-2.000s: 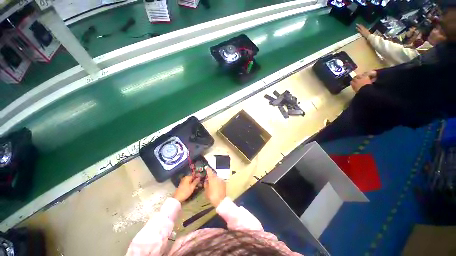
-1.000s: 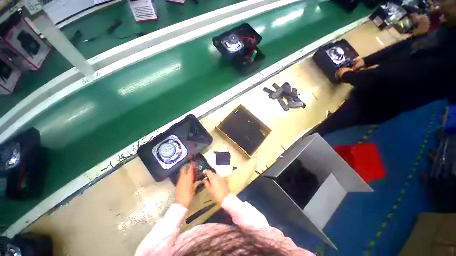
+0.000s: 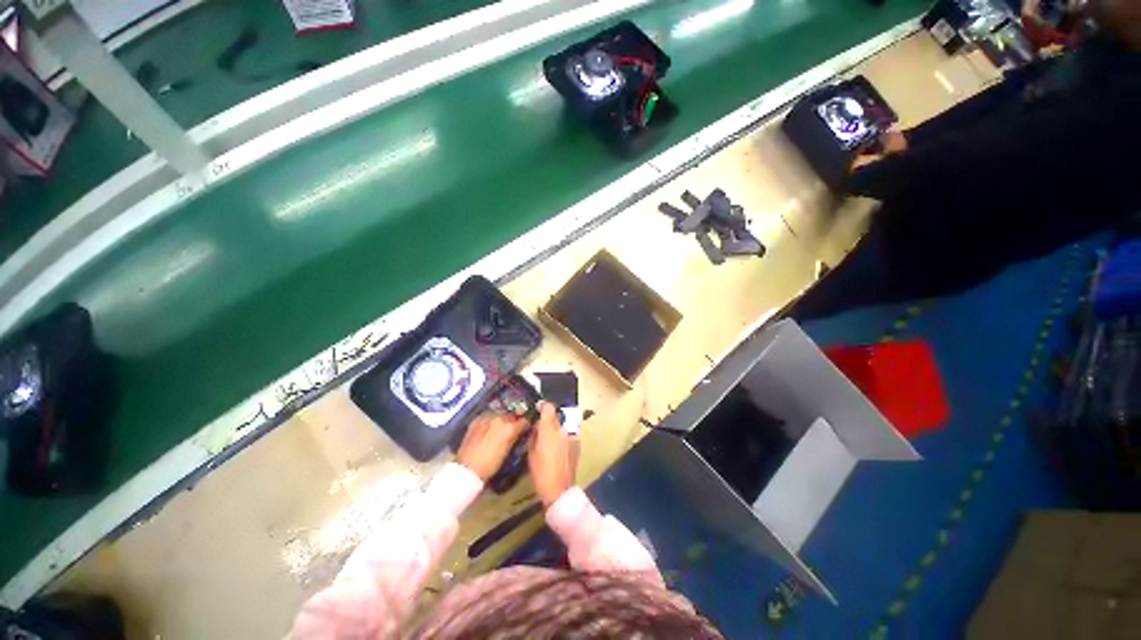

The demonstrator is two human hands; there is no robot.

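Note:
The speaker front housing [image 3: 488, 313] lies on the bench in front of me, its silver-rimmed driver [image 3: 437, 380] facing up. The smaller rear housing [image 3: 512, 471] lies against its near right side, with wires and a bit of green circuit board [image 3: 516, 401] showing. My left hand [image 3: 492, 443] is on the rear housing's left part, fingers bent over it. My right hand [image 3: 551, 453] is at its right side, fingertips together near the board. Whether the fingertips hold a small piece cannot be seen. A black foam pad [image 3: 558, 388] lies on white backing paper [image 3: 572, 421] just beyond my right hand.
A shallow tray [image 3: 552, 316] with dark contents and loose black strips [image 3: 715, 225] lie to the right. An open carton [image 3: 863, 418] stands at the bench edge, a red bin [image 3: 911, 385] beyond. The green conveyor [image 3: 375, 206] carries speakers. A person in dark sleeves works at another speaker [image 3: 836, 125].
The rear housing is turned and sits lower right against the front housing. My right hand has moved slightly right, up beside the backing paper. The neighbouring person's hands have shifted on their speaker.

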